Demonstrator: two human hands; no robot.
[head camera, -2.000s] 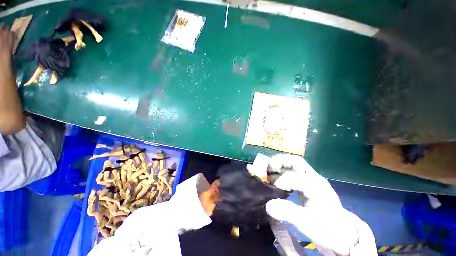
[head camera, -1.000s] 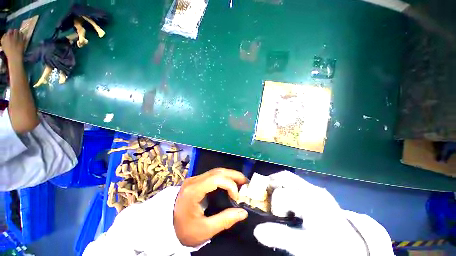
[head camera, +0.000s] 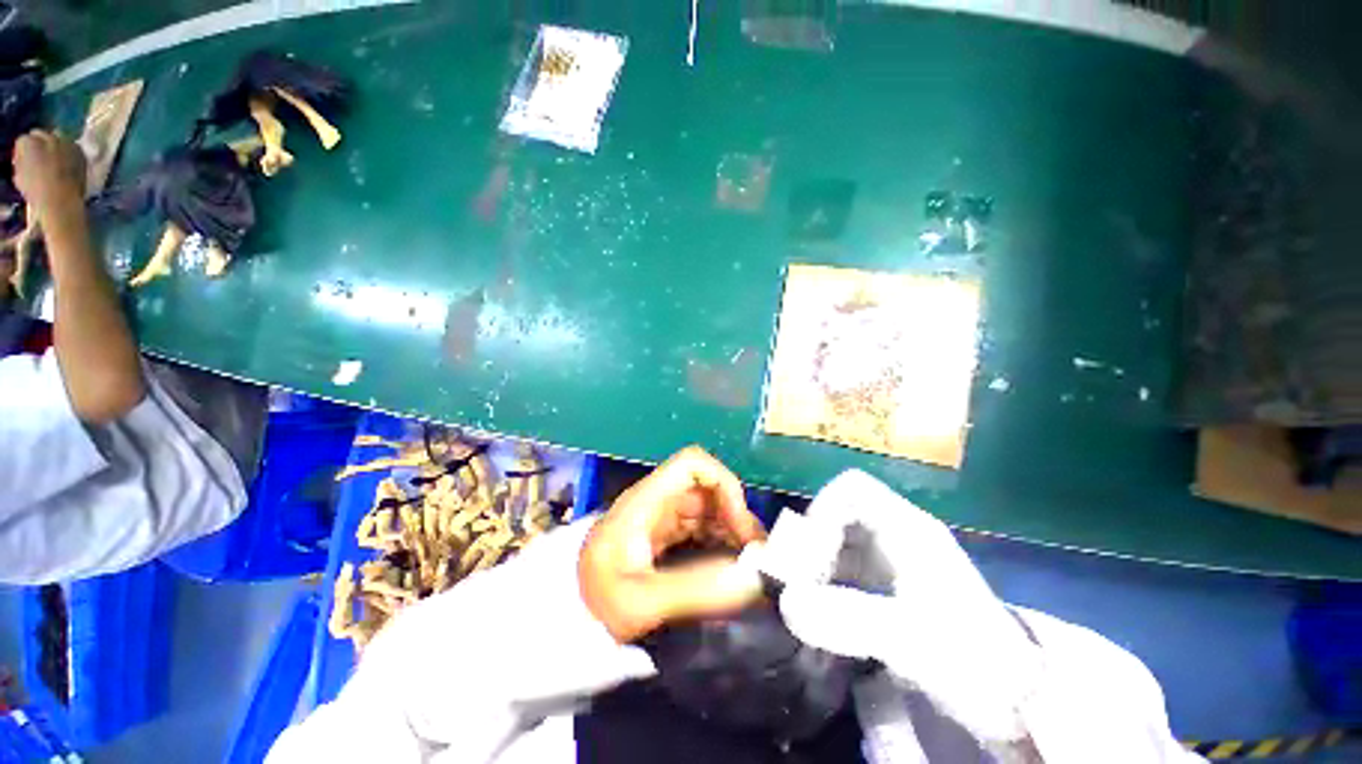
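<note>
My left hand (head camera: 672, 549) is bare and curls over the top of a dark garment piece (head camera: 739, 657) held above my lap. My right hand (head camera: 881, 575) wears a white glove and pinches the same piece beside the left fingertips. The fingertips of both hands nearly meet. What lies between them is hidden, and the garment's lower part is blurred. A cardboard square (head camera: 871, 363) with a smear in its middle lies on the green bench just beyond my hands.
A blue bin (head camera: 347, 515) heaped with tan legs (head camera: 448, 523) stands at my left. Black bundles with tan legs (head camera: 202, 202) and a clear bag (head camera: 565, 90) lie on the bench. Another person's arm (head camera: 82, 284) reaches in at left. A dark hood (head camera: 1277, 254) and carton (head camera: 1270, 481) are at right.
My left hand has come up from behind the dark piece to its top edge, beside my right fingers. The tan part seen between my hands a second ago is now hidden.
</note>
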